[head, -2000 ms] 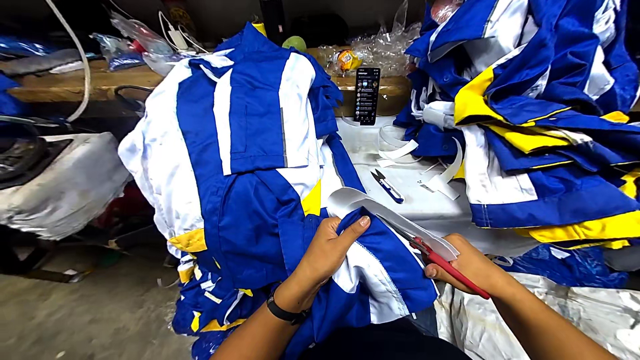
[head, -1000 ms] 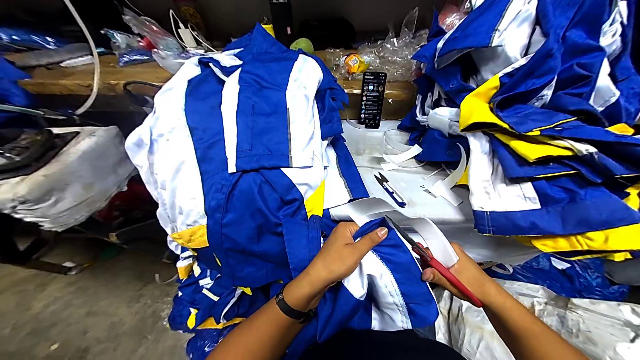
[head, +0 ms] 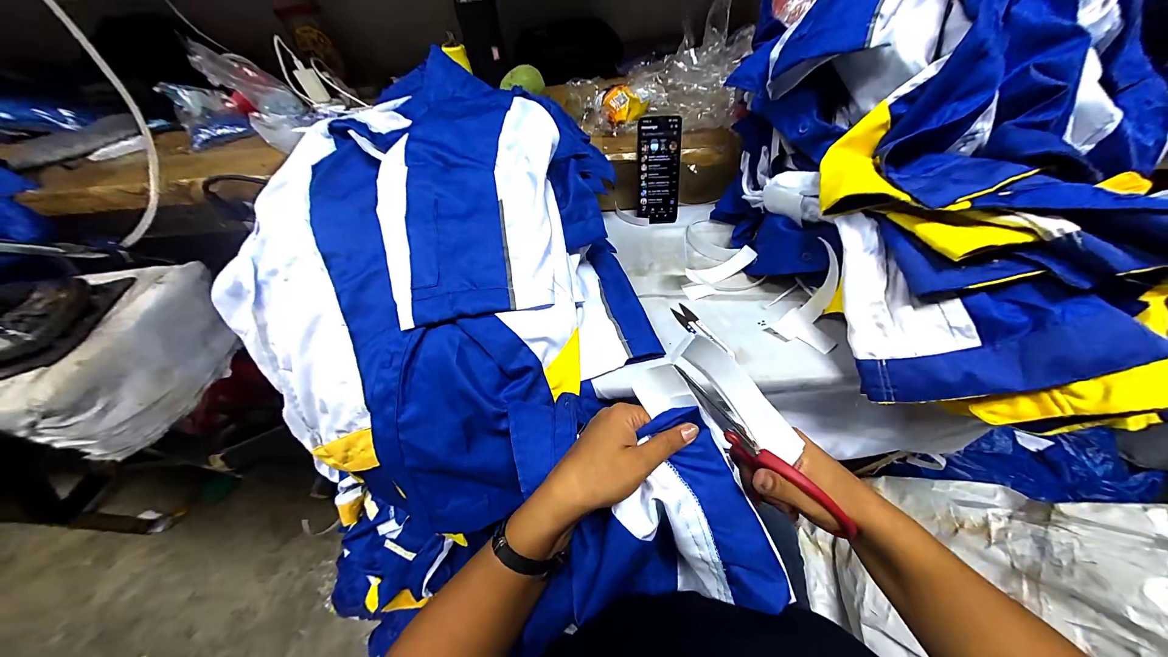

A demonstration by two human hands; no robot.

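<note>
My left hand (head: 620, 452) pinches the edge of a blue and white fabric piece (head: 716, 511) between thumb and fingers. My right hand (head: 789, 488) holds red-handled scissors (head: 794, 484), their blades pointing up and left beside a pale grey-white strip (head: 748, 401). The strip runs from above my left hand to my right hand. Thread snips (head: 701, 327) lie just beyond the blades on the white surface. Blue, white and yellow garments (head: 456, 219) are heaped left of my hands. How far the blades are parted is hard to see.
More blue, white and yellow garments (head: 1022, 228) are piled at the right. Loose curled strips (head: 808, 319) lie near a phone (head: 659, 169) propped against a wooden ledge (head: 602, 146). Clear plastic bags rest on the ledge. A white sack (head: 1031, 547) is at the lower right.
The scissors and my right hand have shifted slightly beside the strip, whose loop has changed shape. My left hand still pinches the fabric edge.
</note>
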